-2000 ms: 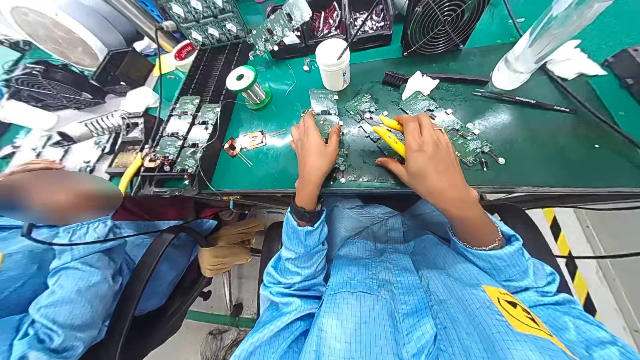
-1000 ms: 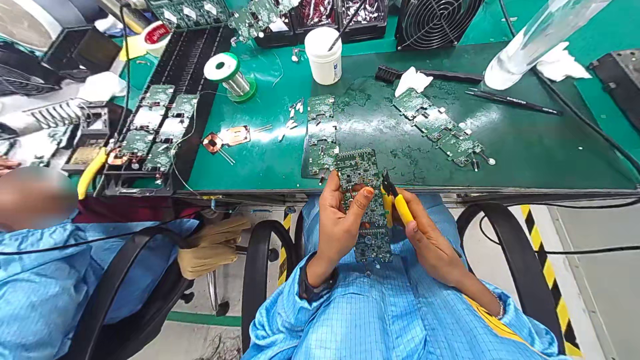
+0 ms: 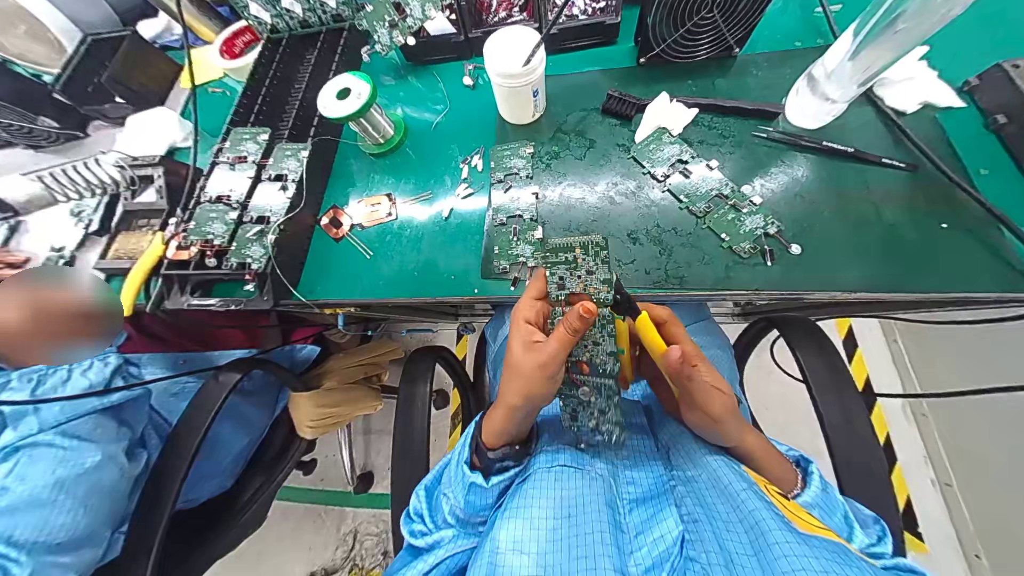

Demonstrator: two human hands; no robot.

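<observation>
My left hand (image 3: 538, 352) grips a long green circuit board panel (image 3: 590, 352) upright over my lap, thumb across its face. In my right hand (image 3: 694, 374) are yellow-handled cutting pliers (image 3: 653, 339), their dark jaws at the panel's right edge. Whether the jaws touch the board is not clear. Just beyond the panel's top, a column of small circuit boards (image 3: 514, 204) lies on the dark mat. Another linked strip of boards (image 3: 708, 192) lies slantwise to the right, with white tissue (image 3: 666, 117) at its far end.
A white tub (image 3: 516, 80), a solder wire spool (image 3: 370, 126), copper coils (image 3: 376, 210), a black brush (image 3: 628, 105) and tweezers (image 3: 836, 150) are on the bench. A fan (image 3: 700, 28) stands behind. At left, a black rack (image 3: 300, 88) holds boards beside a seated person (image 3: 72, 432).
Two seconds ago both hands were over the mat, the right with the pliers. They are now over my lap, the left holding the panel. Little differs from one second ago.
</observation>
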